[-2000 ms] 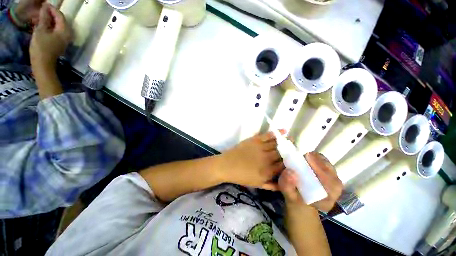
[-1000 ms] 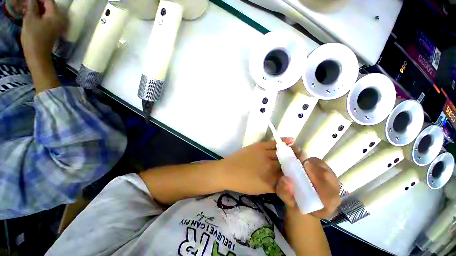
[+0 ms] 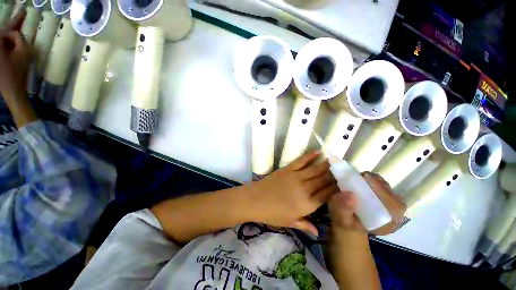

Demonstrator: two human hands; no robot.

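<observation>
Several cream hair dryers stand in a fanned row, such as the leftmost one (image 3: 263, 133), with round white-rimmed heads and two dark dots on each handle. My right hand (image 3: 368, 204) is closed around a white squeeze bottle (image 3: 362, 193). Its thin nozzle points up-left, with the tip between the second and third handles; contact cannot be told. My left hand (image 3: 294, 190) is spread, palm down, over the lower ends of the second and third handles, beside the bottle. Its fingers are apart, and what lies under them is hidden.
The white work surface (image 3: 203, 96) has a dark green edge. More dryers (image 3: 147, 79) lie at the left by another person's blue plaid sleeve (image 3: 51, 198). Dark printed boxes (image 3: 435, 51) and a white shelf (image 3: 362, 22) are behind. Other dryers lie at the far right.
The view has shifted, and the dryer row appears further left. The bottle's tip has gone from beside the first handle to between the second and third. My left hand's fingers have spread apart.
</observation>
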